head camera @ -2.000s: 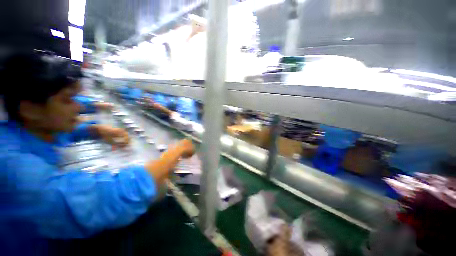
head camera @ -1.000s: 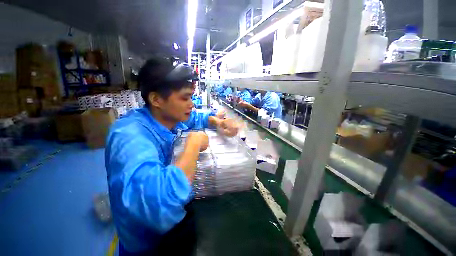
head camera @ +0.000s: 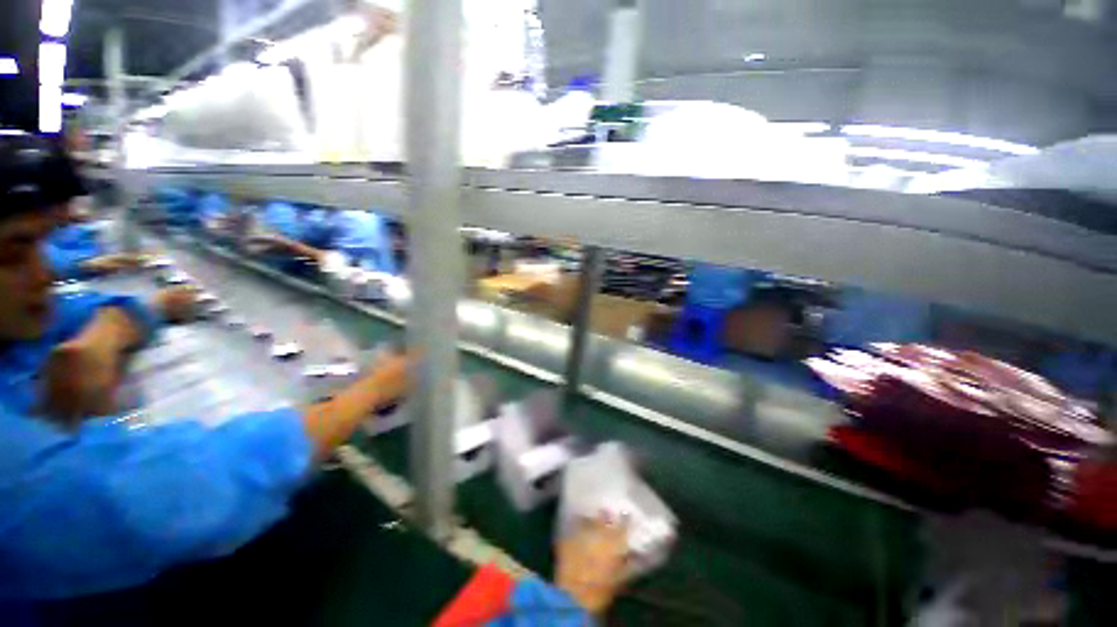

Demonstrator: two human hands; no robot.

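Note:
My left hand reaches in from the bottom edge in a blue sleeve. Its fingers are on the near side of a white box on the green conveyor belt; the grip is blurred. Another white box stands open just behind it, and one more is beside the post. My right hand is not in view. A blurred pale grey shape lies at the lower right and is too unclear to name.
A grey post rises at the near belt edge, below a long shelf rail. A neighbouring worker's blue sleeve reaches across from the left. Shiny red pieces are heaped across the belt. A red sheet lies at the near bench edge.
The view has swung left, then back right. My left hand, out of view one second ago, is now at a white box. The heap of red pieces is back in view.

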